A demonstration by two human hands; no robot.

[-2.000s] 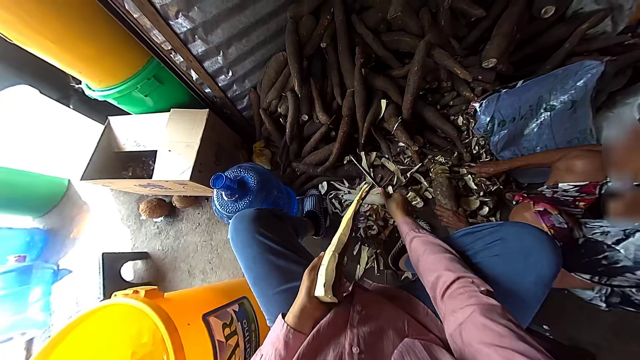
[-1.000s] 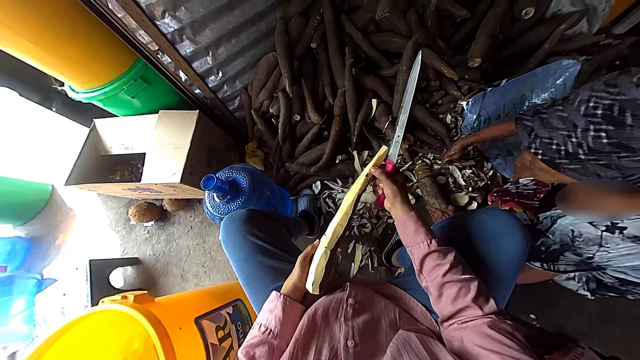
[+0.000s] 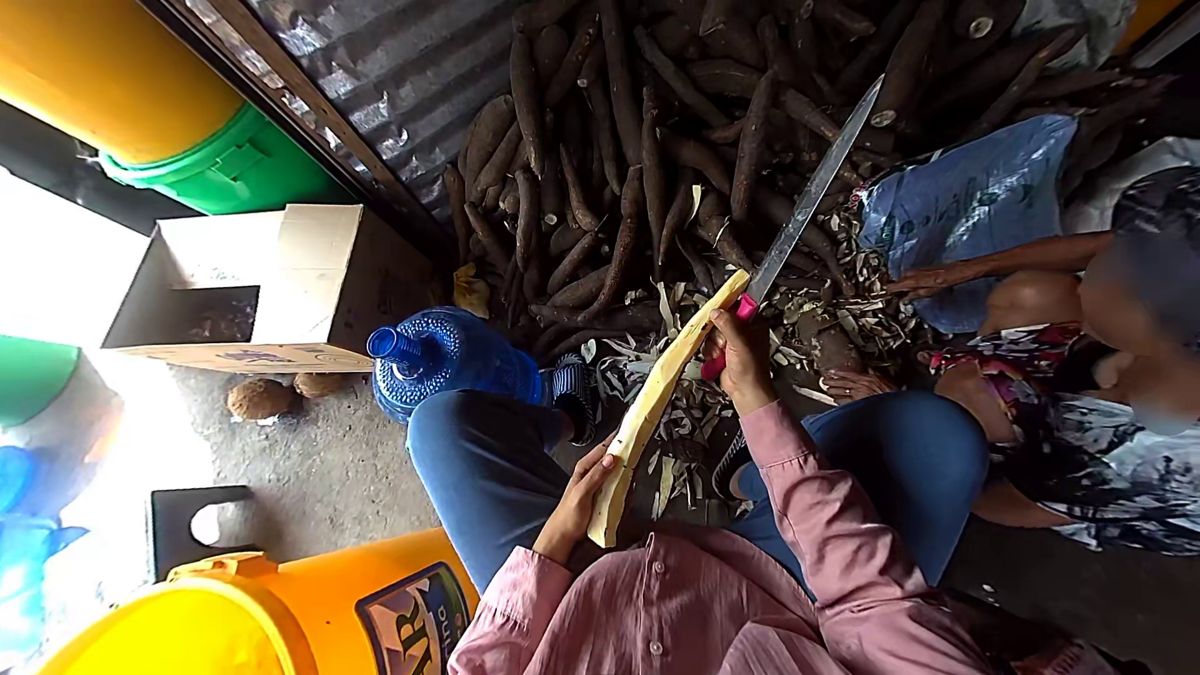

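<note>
A long peeled cassava root (image 3: 656, 398) lies slantwise above my lap, its flesh pale yellow. My left hand (image 3: 583, 492) grips its lower, thicker end. My right hand (image 3: 741, 354) is closed around the pink handle of a long-bladed knife (image 3: 814, 192) and also touches the root's upper end. The blade points up and to the right, over the heap of unpeeled brown cassava roots (image 3: 619, 187). Beneath the root and my right hand, peel strips (image 3: 689, 422) are scattered on the floor between my legs.
A blue water jug (image 3: 459, 361) stands by my left knee, with a cardboard box (image 3: 323, 272) and coconuts (image 3: 260, 398) beyond. A yellow bucket (image 3: 309, 609) is at lower left. At right, another person sits near a blue sack (image 3: 970, 211), one hand by the peels.
Two seconds ago my right hand was lower over the peels; it then came up beside the root's upper end. Since one second ago, the knife has tilted further right.
</note>
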